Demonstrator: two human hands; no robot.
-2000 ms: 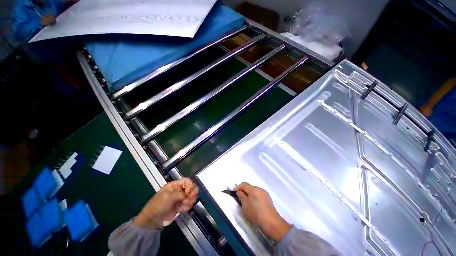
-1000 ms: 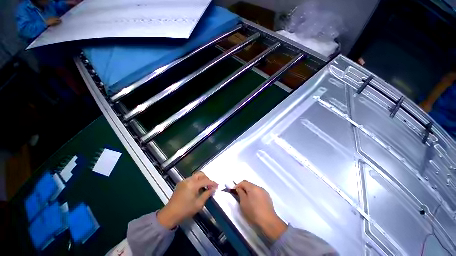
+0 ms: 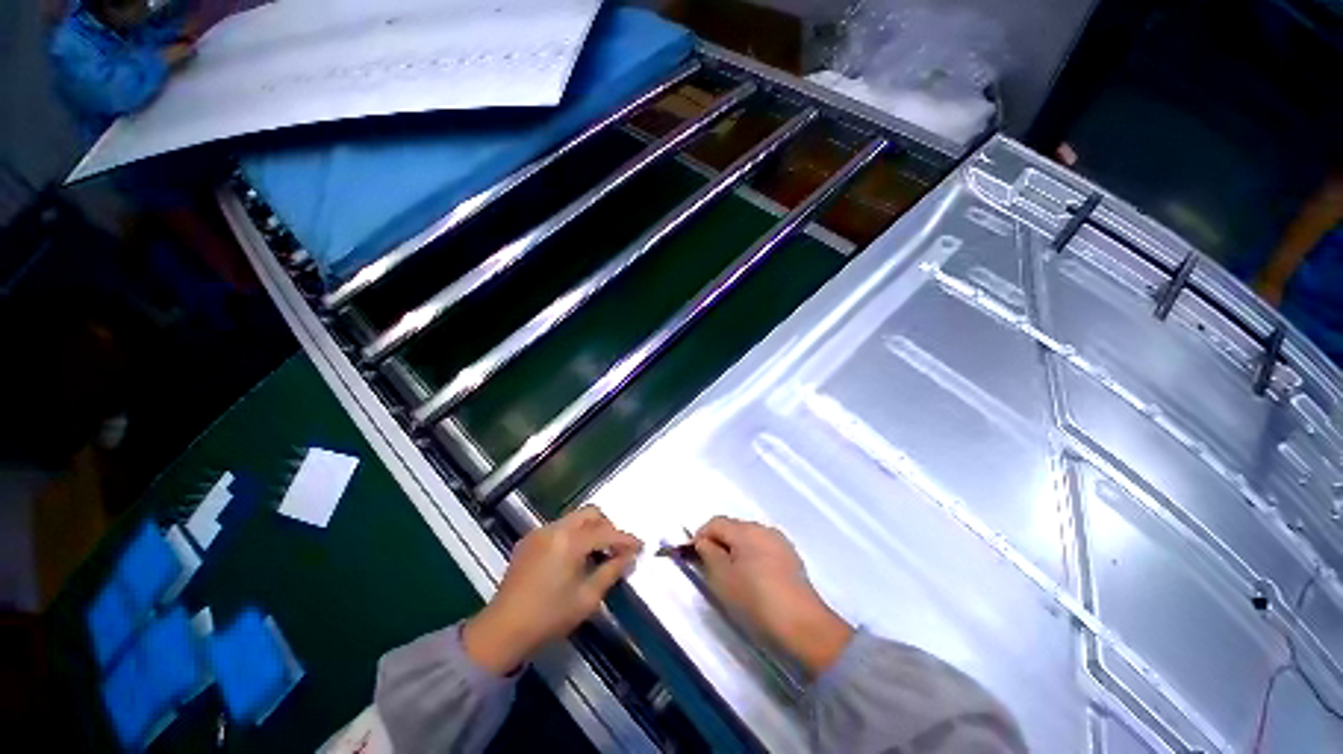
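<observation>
A large silver metal back panel (image 3: pixel 943 486) with pressed channels lies at the right. My right hand (image 3: pixel 751 578) is over its near left corner and pinches a small dark pen-like tool (image 3: pixel 678 551) between thumb and fingers. My left hand (image 3: pixel 572 572) is at the corner edge, just left of the tool, with its thumb and fingertips pinched together. Something small and dark shows at the left fingers, too small to name. The gap between the two hands is small, and glare hides detail there.
Steel rollers (image 3: pixel 633 390) in a metal rail run beyond the panel. A white sheet (image 3: pixel 354 67) lies over blue padding (image 3: pixel 427 192). Blue packets (image 3: pixel 155 648) and a white card (image 3: pixel 317 486) lie on the green side table. A person's blue sleeves show top left, an arm far right.
My left hand has moved right and up to the panel corner, near the tool. My right hand has stayed about where it was, still holding the tool. The white sheet has shifted slightly left.
</observation>
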